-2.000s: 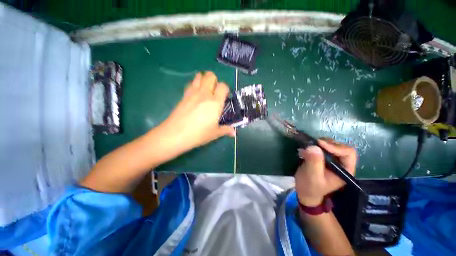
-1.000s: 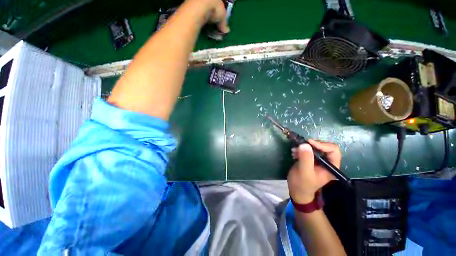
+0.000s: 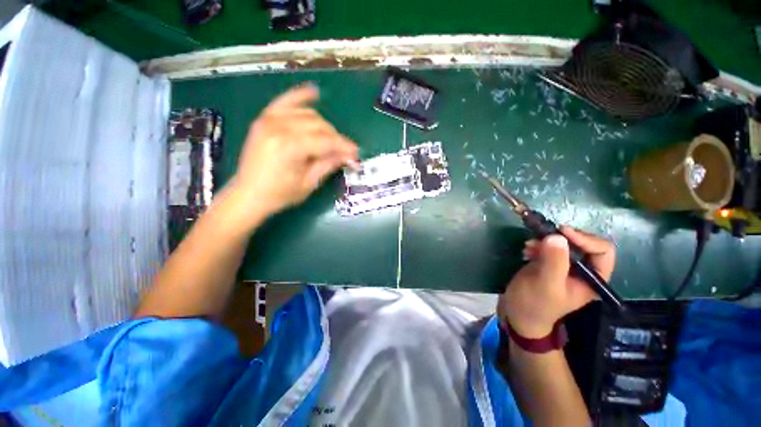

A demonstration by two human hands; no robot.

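Note:
An open phone chassis (image 3: 384, 181), silvery-white with a dark board at its right end, lies on the dark green mat in front of me. My left hand (image 3: 292, 150) is over its left end, fingertips at its upper left edge; whether they pinch something small is blurred. My right hand (image 3: 561, 279) holds the black soldering iron (image 3: 546, 229), its tip pointing up and left, to the right of the chassis and not touching it. A black battery (image 3: 407, 100) with white print lies behind the chassis, near the white ledge.
Another open phone unit (image 3: 192, 167) lies at left beside the tall white tray stack (image 3: 79, 183). White ledge (image 3: 350, 57) runs along the back, conveyor units (image 3: 290, 12) beyond it. Whitish slivers are scattered at right, near the fan (image 3: 627, 77) and brown roll (image 3: 680, 175). Black tray (image 3: 636, 359) is lower right.
My left hand has come back from the conveyor to the mat. A phone chassis now lies there, where none lay a second ago. The right hand still holds the iron.

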